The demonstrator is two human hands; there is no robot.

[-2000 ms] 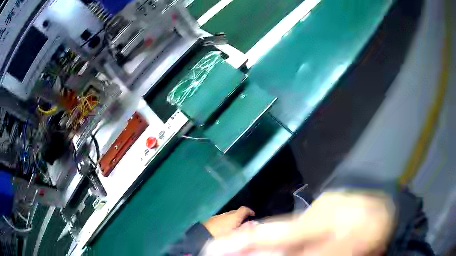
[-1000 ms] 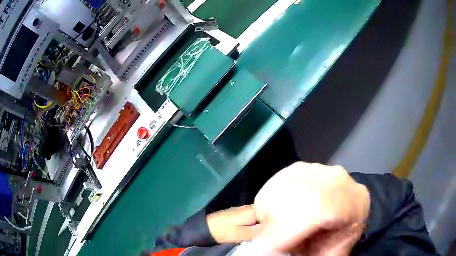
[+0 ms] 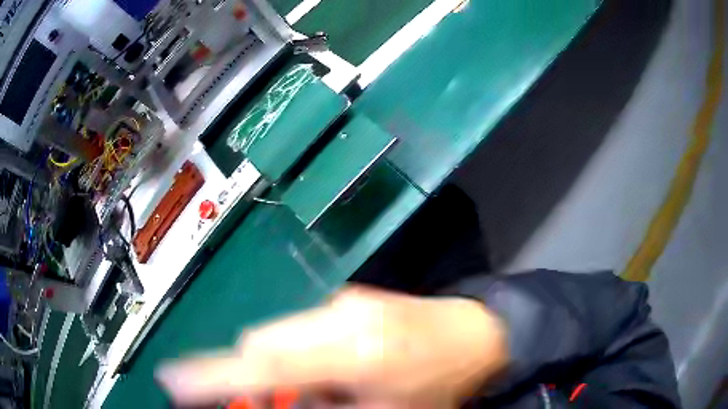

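My right hand (image 3: 359, 343) is large and blurred at the bottom centre, low over the green bench edge (image 3: 255, 272). It comes from a dark sleeve at the right, and its fingers point left. Its fingertips blur, and I cannot tell whether it holds anything. My left hand is not in view. Beyond my right hand, and not touched by it, are an upper green panel (image 3: 299, 128) and a lower green panel (image 3: 339, 172). A clear film with whitish lines (image 3: 271, 104) lies beside the upper panel.
A red push-button (image 3: 208, 209) and a red-brown bar (image 3: 168, 212) sit on the white machine base at left. Yellow and other thin wires (image 3: 120, 148) and metal fixtures are at upper left. A green conveyor (image 3: 351, 28) is at the top. Grey floor with a yellow line (image 3: 678, 192) is at right.
My right hand has moved left and stretched its fingers leftward. My left hand, seen earlier beside it, no longer shows. The bench and machine have shifted slightly left in the view.
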